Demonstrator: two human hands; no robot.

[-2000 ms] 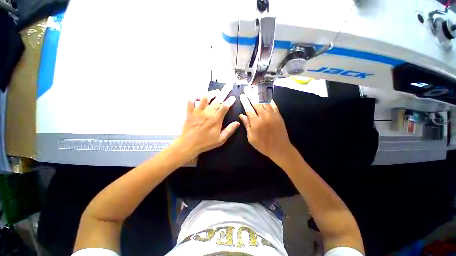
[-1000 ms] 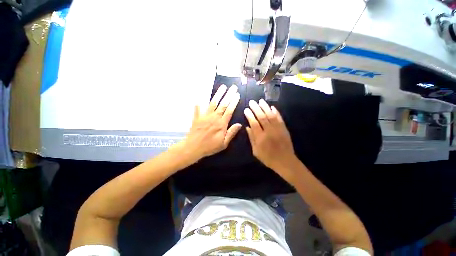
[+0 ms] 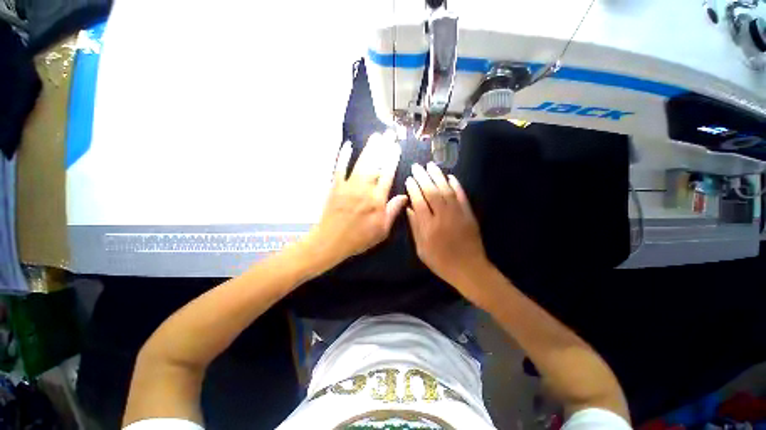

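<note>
The black fabric (image 3: pixel 550 193) lies on the machine table under both hands and runs right, below the machine head. A narrow part of it sticks out behind, left of the needle area. My left hand (image 3: pixel 357 197) lies flat on it with fingers spread, fingertips close left of the presser foot area. My right hand (image 3: pixel 443 220) rests flat on it, just in front of the presser area, with fingers slightly bent. The sewing machine (image 3: pixel 504 50) is white with a blue stripe. Glare hides the needle tip and the foot.
The grey table edge with a ruler (image 3: pixel 201 243) runs in front. A taped cardboard piece (image 3: pixel 46 168) and dark folded cloth (image 3: pixel 17 92) are at the left. The black control panel (image 3: pixel 718 126) and small items in a table recess (image 3: pixel 701 195) are at the right.
The black fabric has moved away from me past the needle, and more of it shows behind. Its near edge has drawn up off the lap. The yellow handle is now almost covered.
</note>
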